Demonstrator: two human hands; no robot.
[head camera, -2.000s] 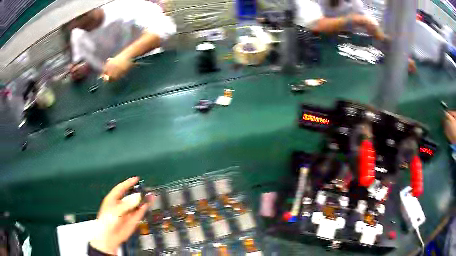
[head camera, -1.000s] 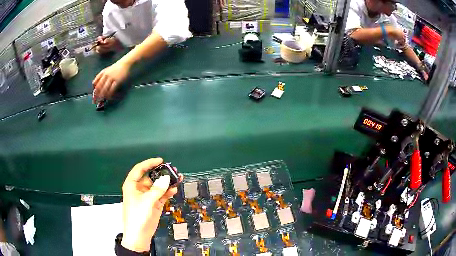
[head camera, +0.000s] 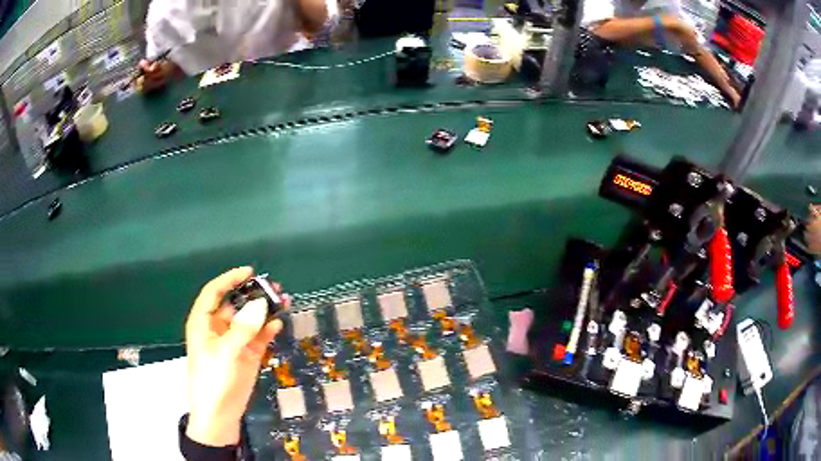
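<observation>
My left hand (head camera: 221, 360) holds a small black device housing (head camera: 255, 295) between thumb and fingers, above the upper left corner of the blister tray. The clear blister tray (head camera: 378, 286) holds rows of square grey display modules (head camera: 385, 384) with orange flex cables. The black twin-station press (head camera: 576, 387) stands at the right, with white nests holding modules (head camera: 627, 376) and orange flex. Its two red clamp handles (head camera: 722, 266) point down towards me. My right hand is not in view.
White paper (head camera: 144, 410) lies left of the tray, a pink pad (head camera: 519, 330) between tray and press. A power strip (head camera: 754, 356) lies right of the press. Loose housings (head camera: 441, 140) and a module (head camera: 478, 135) lie farther back. A person's arm (head camera: 666, 31) and a metal post (head camera: 765, 99) are behind.
The view has shifted, so most things sit a little further left and the bench higher. My left hand still holds the housing. The person opposite has drawn a hand back; several housings show on their side.
</observation>
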